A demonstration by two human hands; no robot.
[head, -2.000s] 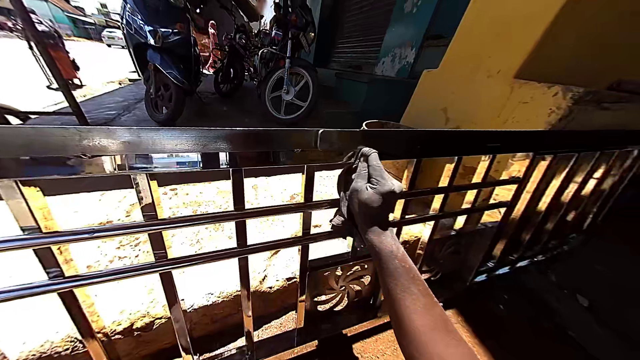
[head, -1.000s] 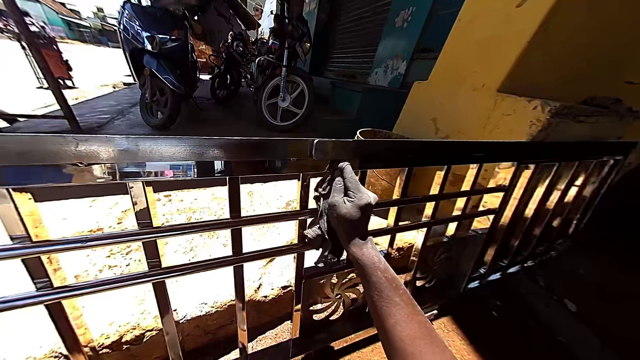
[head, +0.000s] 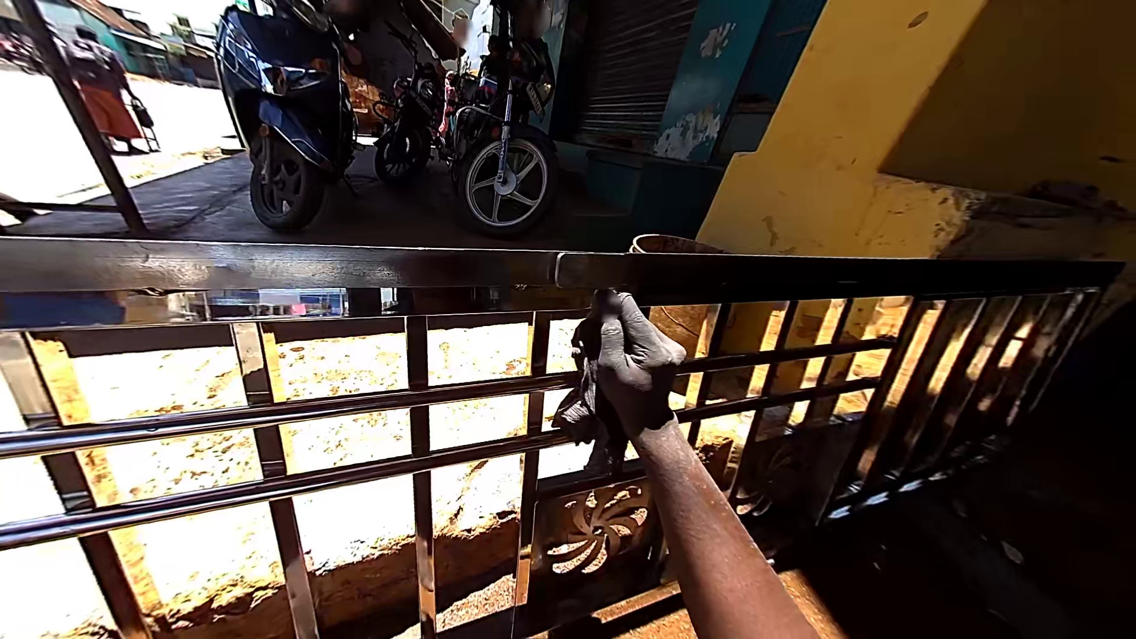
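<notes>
My right hand, coated in grey dust, grips a dark crumpled cloth against the underside of the top rail of a polished metal railing. The rail has a seam just left of the hand. Part of the cloth hangs below the fingers, beside two thin round horizontal bars. A metal panel with a cut-out swirl is set in the railing below the hand. My left hand is out of the view.
Behind the railing stand a dark scooter and a motorcycle. A bucket is just past the rail, near a yellow wall. A person is on the street at the far left. The railing's far section runs off to the right.
My right hand with the cloth was higher, near the rail's top edge, two seconds ago; it now lies just under the rail. The person at the far left shows more fully.
</notes>
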